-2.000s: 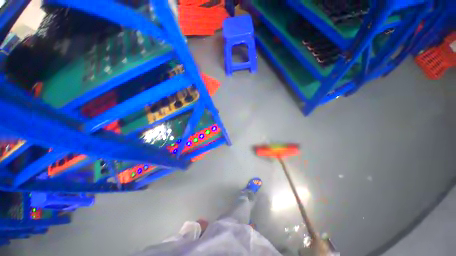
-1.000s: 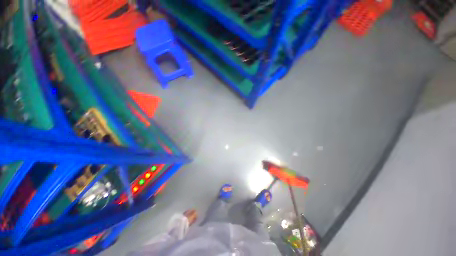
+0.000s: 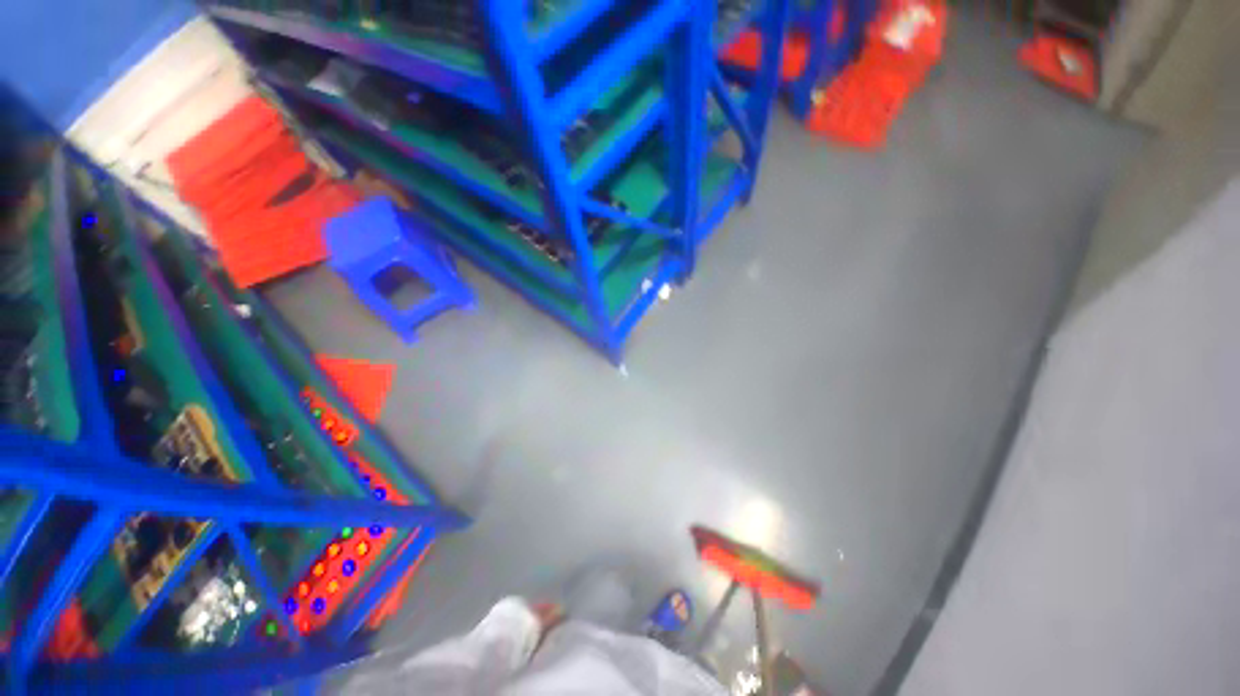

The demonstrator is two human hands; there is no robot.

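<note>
The broom's red-orange head [image 3: 756,567] with a yellow-green patch rests on the grey floor at the lower middle right. Its thin handle runs down to the bottom edge. A dark second line, rod or shadow, slants down from the head. Bright, mixed bits [image 3: 747,669] show beside the handle at the bottom edge; a pan around them cannot be made out. My left hand [image 3: 548,616] is small and blurred at the end of a pale sleeve, away from the broom; its fingers are unclear. A brownish patch by the handle at the bottom edge may be my right hand; its grip is hidden.
Blue racks stand at left [image 3: 272,496] and upper middle [image 3: 588,272]. A blue stool [image 3: 394,265] is between them, near orange-red trays [image 3: 252,190]. A red crate [image 3: 877,82] lies farther back. A pale wall [image 3: 1115,503] runs along the right. One blue-shod foot is visible.
The view has shifted, with the racks and stool lower in it. The broom head appears lower in the picture, and the bits by its handle are mostly cut off. One foot is now hidden.
</note>
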